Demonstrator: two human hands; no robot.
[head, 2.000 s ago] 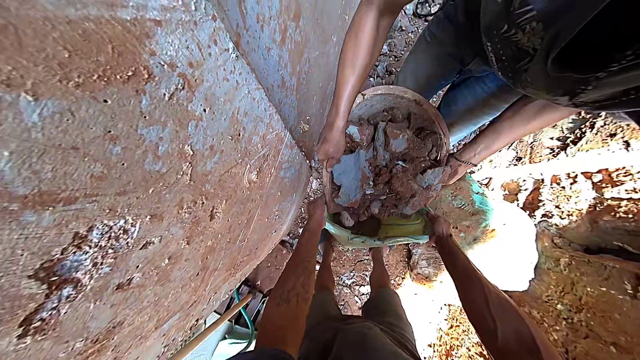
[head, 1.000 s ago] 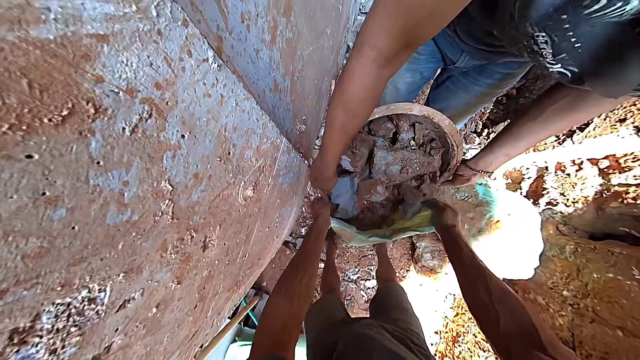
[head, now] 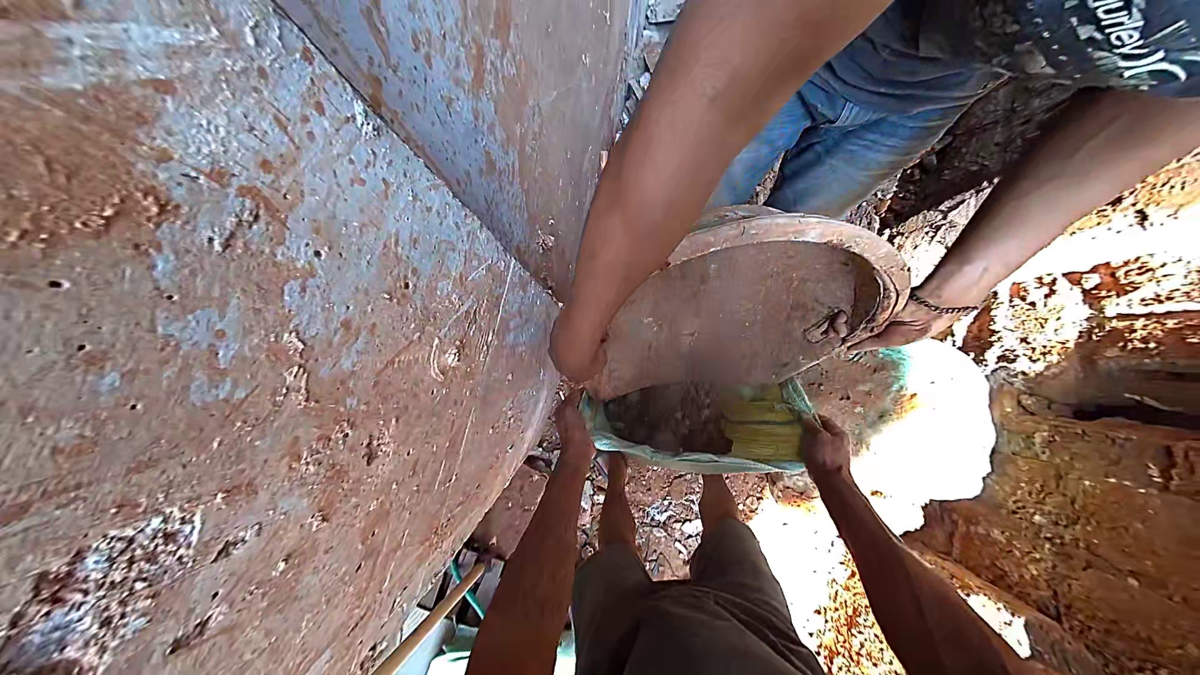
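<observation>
A woven plastic sack [head: 764,427], greenish at the rim and yellow inside, is held with its mouth spread wide. My left hand [head: 574,427] grips the rim on the left; my right hand [head: 825,448] grips it on the right. Dark rubble and soil [head: 670,417] lie inside the mouth. Just above, a co-worker's two hands hold a round, mud-stained tub [head: 731,300], tilted with its opening towards the sack. Little but a small lump near its right side shows in the tub. The sack's lower part is hidden.
A large mud-smeared concrete wall [head: 281,328] rises close on the left. The co-worker in jeans [head: 834,150] stands opposite. A wooden handle [head: 431,619] leans at lower left beside a green hose. Broken stones [head: 656,516] cover the ground, and an earth bank [head: 1106,497] lies right.
The tub, full of rubble and soil in the earlier frames, has tipped towards the sack and now looks nearly bare inside. The co-worker's arms have come nearer. Both my hands still hold the rim.
</observation>
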